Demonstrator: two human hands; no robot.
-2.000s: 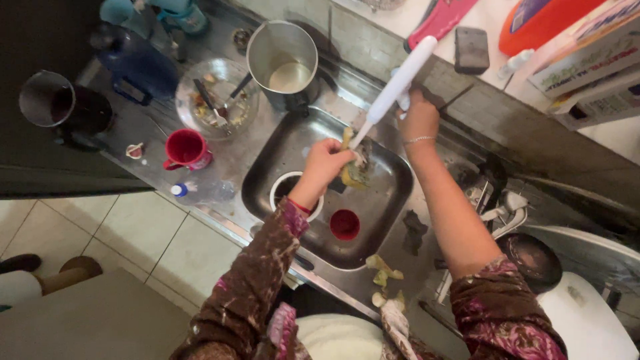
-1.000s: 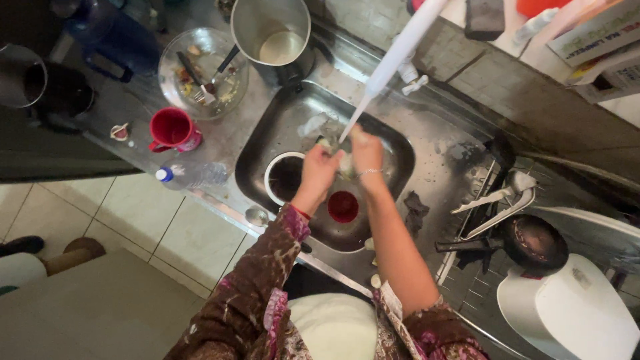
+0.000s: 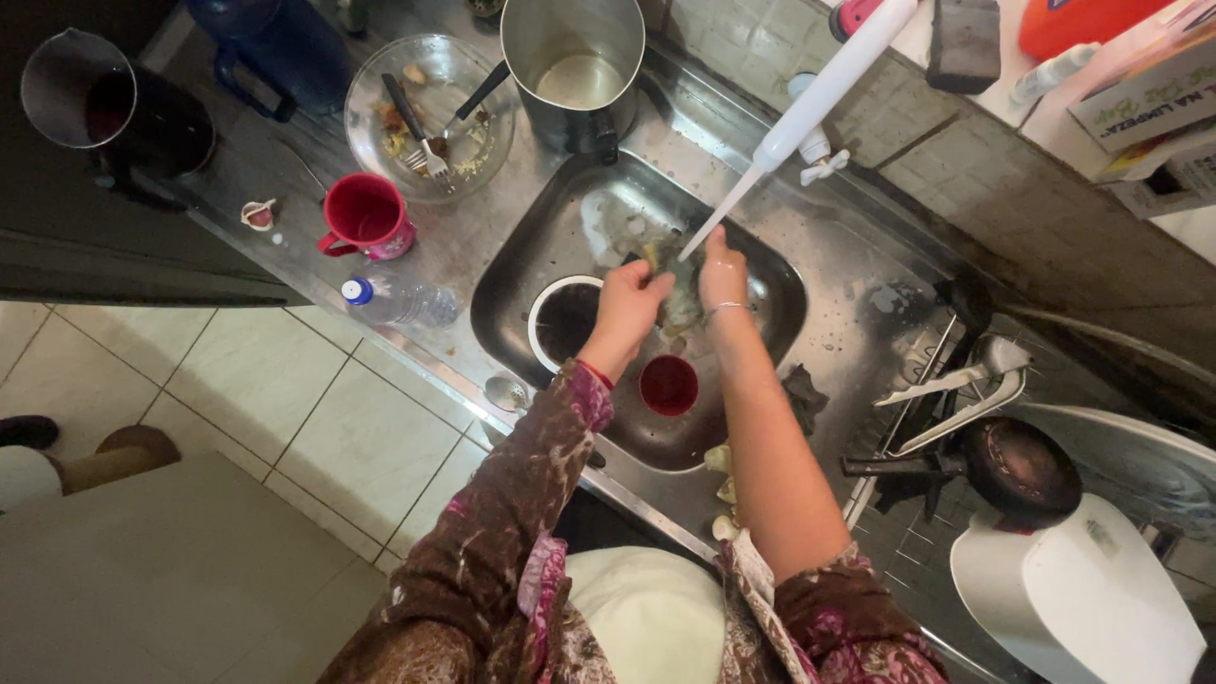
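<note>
My left hand [image 3: 629,312] is over the steel sink basin [image 3: 494,285], its thumb and fingers close together; whether they grip anything is unclear. To its right, beside the thin stream from the white tap spout [image 3: 788,119], is my right hand [image 3: 724,275], its inner side hidden. Wet greenish and yellowish scraps [image 3: 679,309] lie between and beneath the hands. Left of them in the basin sits a white-rimmed round vessel [image 3: 567,323] with a dark inside. A small red cup [image 3: 668,386] stands just below the hands.
A steel pot [image 3: 575,81], glass plate with food remains and cutlery [image 3: 366,142], red mug [image 3: 369,214] and plastic bottle [image 3: 408,302] stand left. On the right are pale peels [image 3: 719,458], a dark cloth [image 3: 804,397], a wire rack [image 3: 917,380] and small frying pan [image 3: 1021,472].
My right hand has left the tap area, where it was two seconds ago, and come down into the basin. The hands were close together one second ago and are now apart.
</note>
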